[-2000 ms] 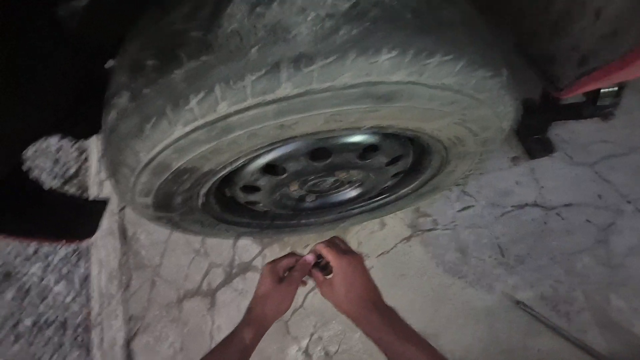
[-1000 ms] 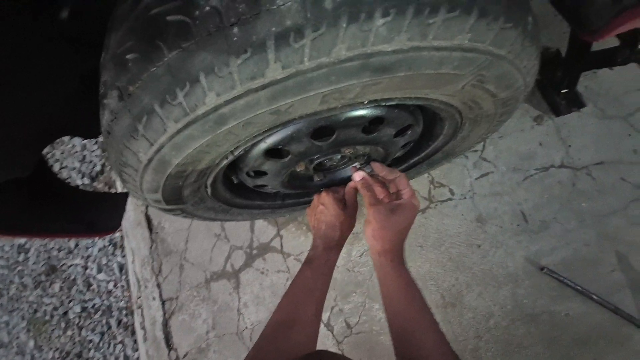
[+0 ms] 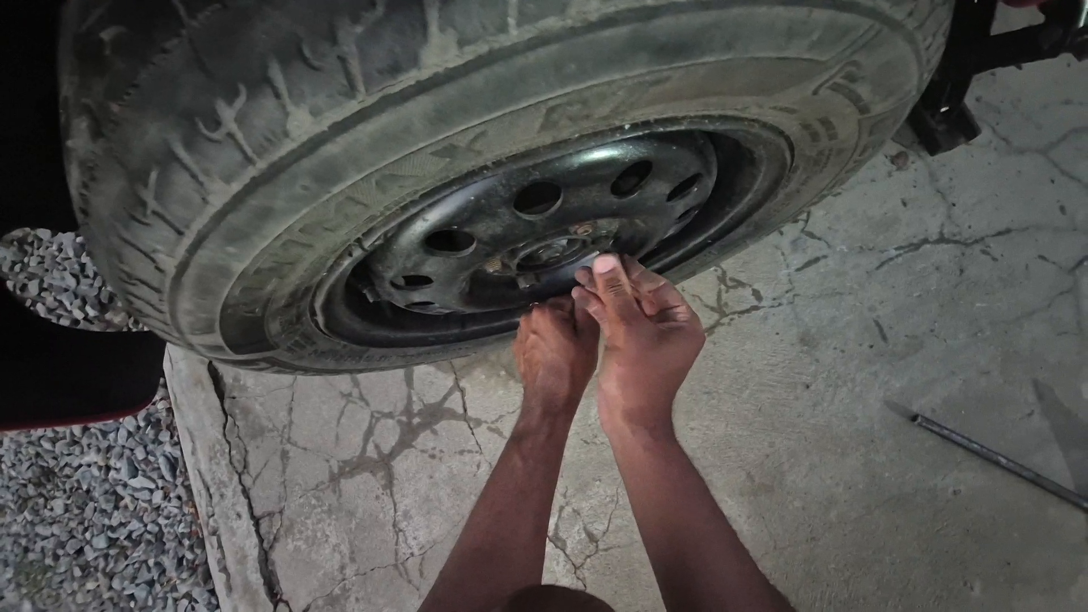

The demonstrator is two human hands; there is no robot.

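Observation:
A dusty car tyre (image 3: 408,161) on a black steel wheel rim (image 3: 501,195) fills the upper part of the head view. Around the hub (image 3: 551,252), wheel studs show brownish threads. My right hand (image 3: 642,331) is raised at the lower right of the hub, thumb and fingers brought together near a stud; whether a small part sits between them cannot be made out. My left hand (image 3: 557,348), fingers curled, is beside it at the rim's lower edge, its fingertips hidden from view.
Cracked concrete (image 3: 807,408) lies under the wheel, with a metal bar (image 3: 994,459) on it at the right. Grey gravel (image 3: 93,501) borders the slab at left. A black metal bracket-like part (image 3: 943,102) stands right of the tyre. Dark bodywork (image 3: 68,365) juts in at left.
Both hands have moved from below the tyre up to the wheel's centre. In the last second they stay near the hub. The view has moved closer to the wheel.

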